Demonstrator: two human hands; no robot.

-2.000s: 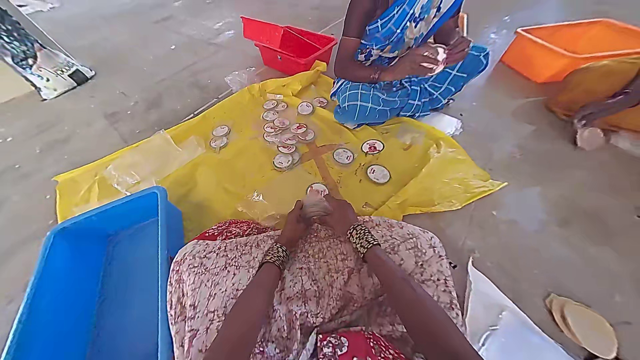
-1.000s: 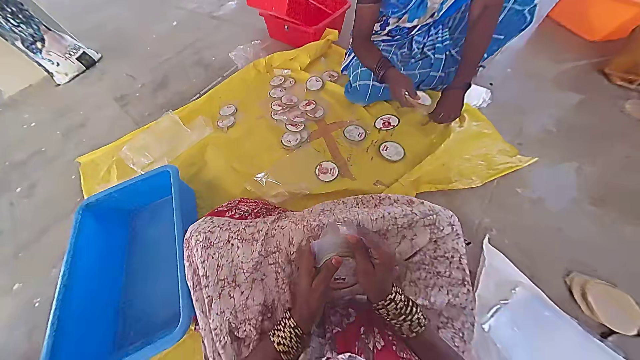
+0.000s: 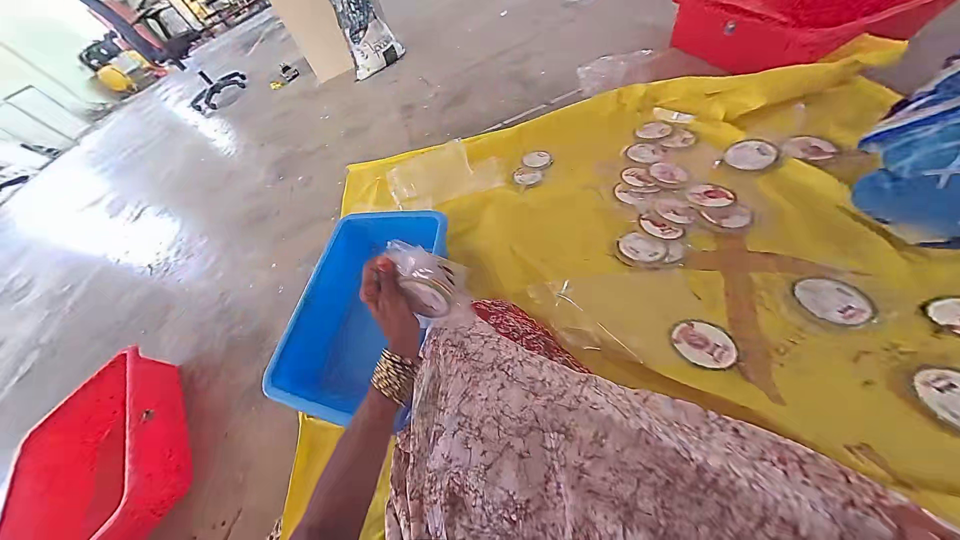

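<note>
My left hand (image 3: 388,300) holds a clear plastic bag with round discs (image 3: 426,294) in it, above the right side of a blue plastic tub (image 3: 322,330). Patterned bangles circle that wrist. A patterned cloth (image 3: 525,442) covers my lap. My right hand is out of view. On the yellow plastic sheet (image 3: 517,247), several round printed discs (image 3: 705,344) lie, some in an overlapping cluster (image 3: 664,195). A clear plastic bag (image 3: 600,315) lies on the sheet beside my lap.
A red tub (image 3: 157,442) stands on the floor at lower left, another red tub (image 3: 757,37) at the top right. Blue clothing of another person (image 3: 911,172) shows at the right edge. A wheeled chair base (image 3: 217,90) stands far back on the left.
My left hand and the bagged discs have moved from over my lap to over the blue tub. My right hand has left the view. The view has swung left.
</note>
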